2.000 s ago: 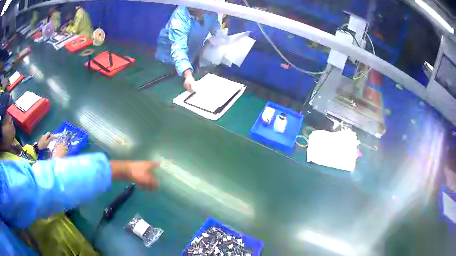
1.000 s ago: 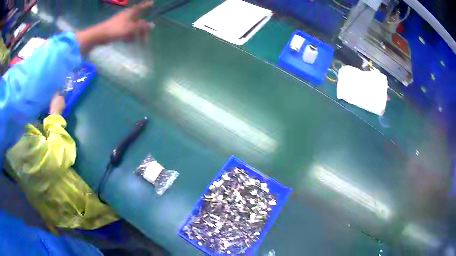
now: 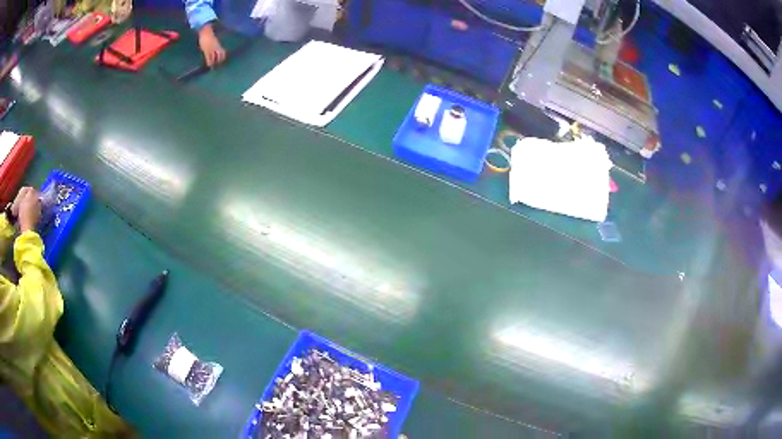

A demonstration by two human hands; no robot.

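Neither of my hands is in view. A blue plastic tray [image 3: 405, 396] lies at the bottom centre, cut off by the lower edge, heaped with small silvery, dark and white parts [image 3: 330, 401]. Left of it lies a small clear bag of fasteners [image 3: 187, 369] with a white label. Further left, a black electric screwdriver [image 3: 141, 313] lies with its tip pointing away and its cable running down to the bench edge.
A person in a yellow smock [image 3: 33, 317] handles a bag over another blue tray [image 3: 70, 219] at left. Across the bench are white sheets [image 3: 300, 77], a blue tray with bottles [image 3: 467, 159], a white cloth-like stack [image 3: 562, 178], a machine [image 3: 592, 94] and another person's hand [image 3: 211, 47].
The blue-sleeved arm reaching in from the left has left the picture. The view has shifted, showing more of the far side. The hand across the bench has moved from the sheets to a dark stick.
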